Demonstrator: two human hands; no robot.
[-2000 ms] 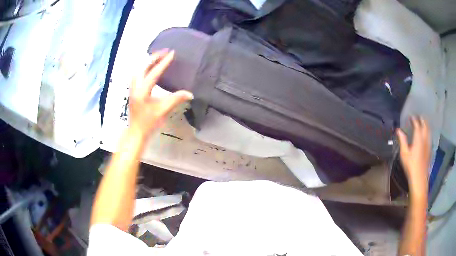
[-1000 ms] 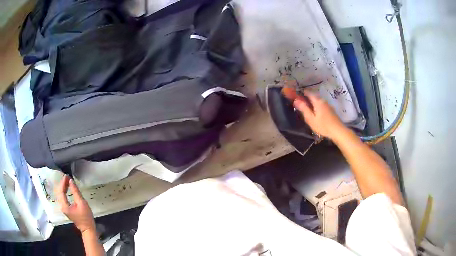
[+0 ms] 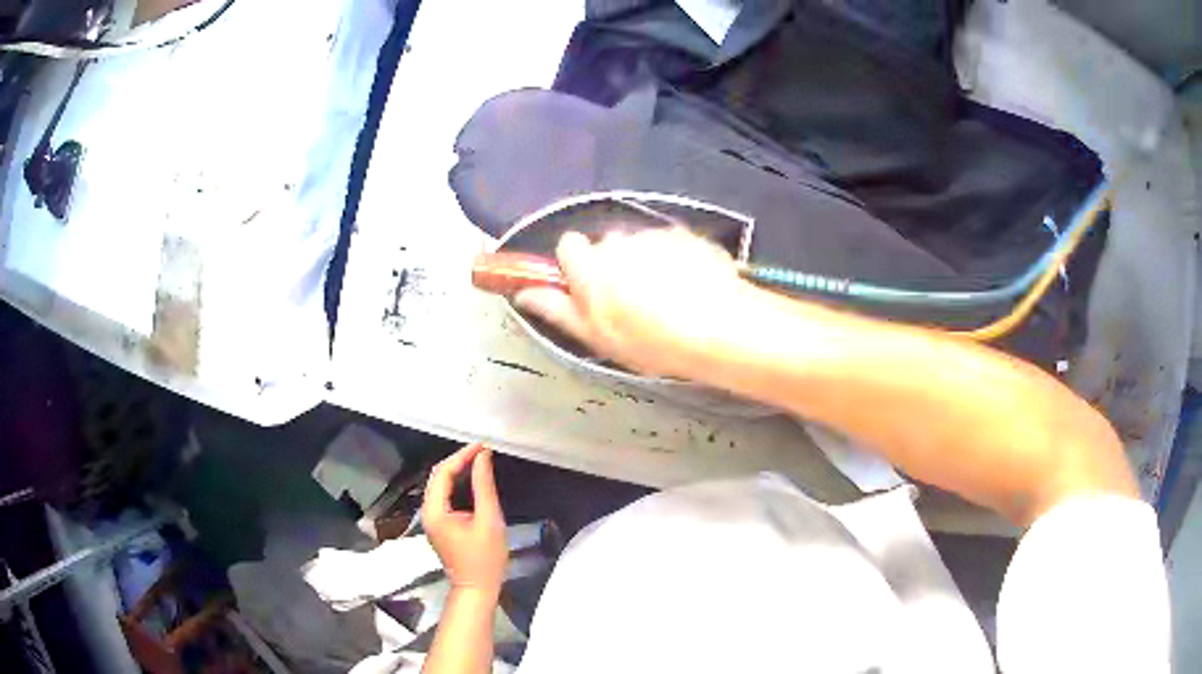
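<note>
My right hand (image 3: 646,296) is closed around the orange-brown handle (image 3: 521,273) of the steam iron (image 3: 600,221), a dark body with a pale outline. The iron lies over the near left part of the dark garment (image 3: 844,224) and hides the seam there. The rounded end of the padded board (image 3: 521,152) shows left of the garment. My left hand (image 3: 467,516) is at the table's near edge, thumb and forefinger curved towards each other; nothing shows held in it.
Blue and yellow-orange hoses (image 3: 975,296) run right from the iron above my forearm. The stained white table (image 3: 409,356) lies under the board. Another pale surface (image 3: 198,250) is at left. Pale scraps (image 3: 363,573) are heaped below the table edge.
The right hand has taken the iron from the table's right side and brought it left onto the garment. The view has swung back left. The left hand is still near the table's front edge.
</note>
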